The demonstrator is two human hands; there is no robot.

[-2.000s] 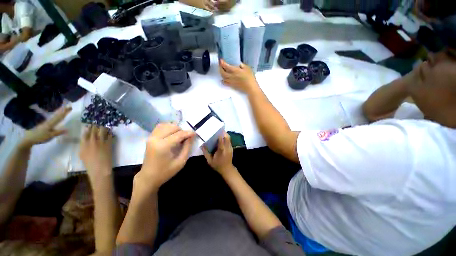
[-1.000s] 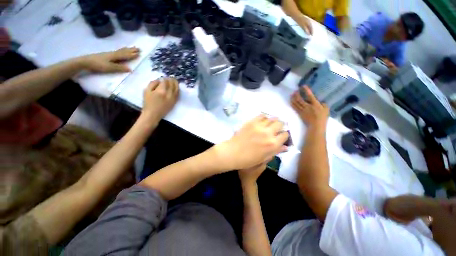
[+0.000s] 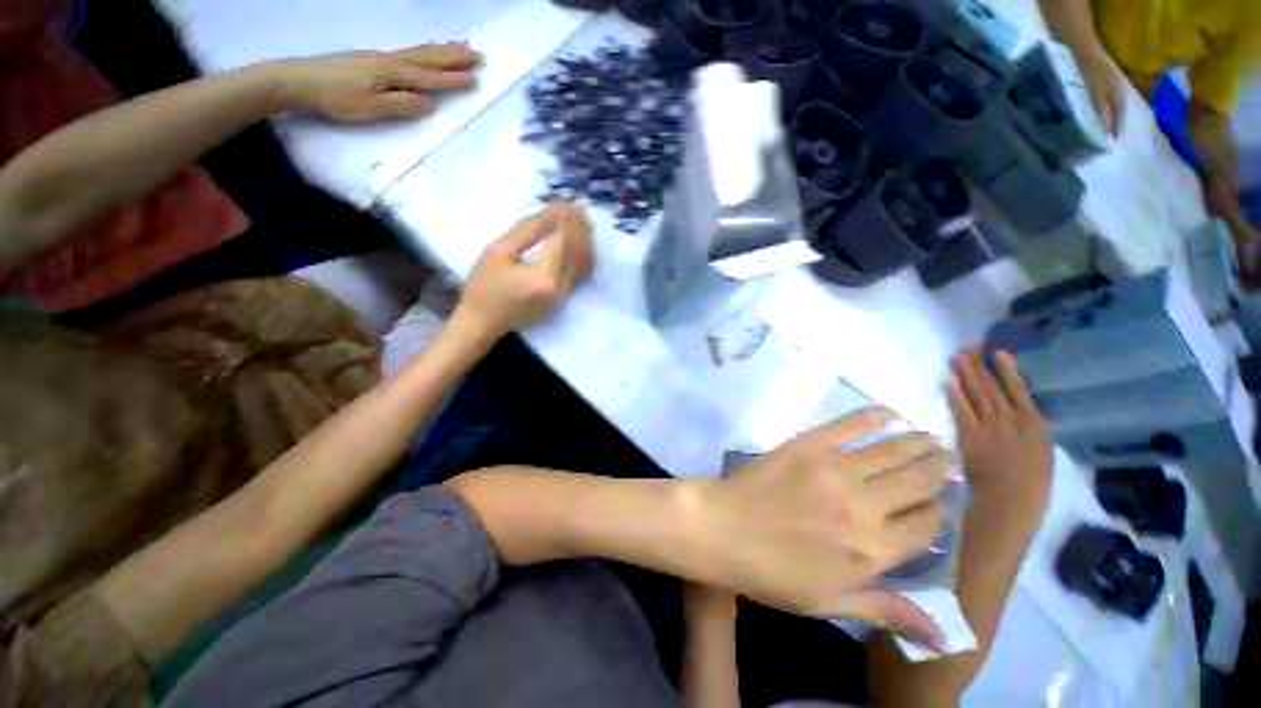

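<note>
My left hand [image 3: 844,519] lies across a retail box in front of me, its fingers over the far side and its thumb at a white flap [image 3: 943,629]. Most of this box is hidden; a grey part [image 3: 924,556] shows past my fingers. My right forearm comes up from below, but my right hand is hidden behind my left hand and the box. Another pale blue-grey box [image 3: 726,187] stands on the table with its white flaps open. A small clear packet [image 3: 737,339] lies near its foot.
Small black fittings [image 3: 609,125] lie heaped behind. Black cup-shaped housings [image 3: 885,208] are piled beyond the standing box. Neighbours' hands rest at left [image 3: 380,83], near the heap [image 3: 533,270], and at right [image 3: 1003,422] by grey-blue boxes [image 3: 1106,353]. Two dark housings [image 3: 1113,570] lie at right.
The view has turned and moved closer to the left side. My left hand has opened out flatter across the box. The neighbour's hand near the fittings has lifted and curled.
</note>
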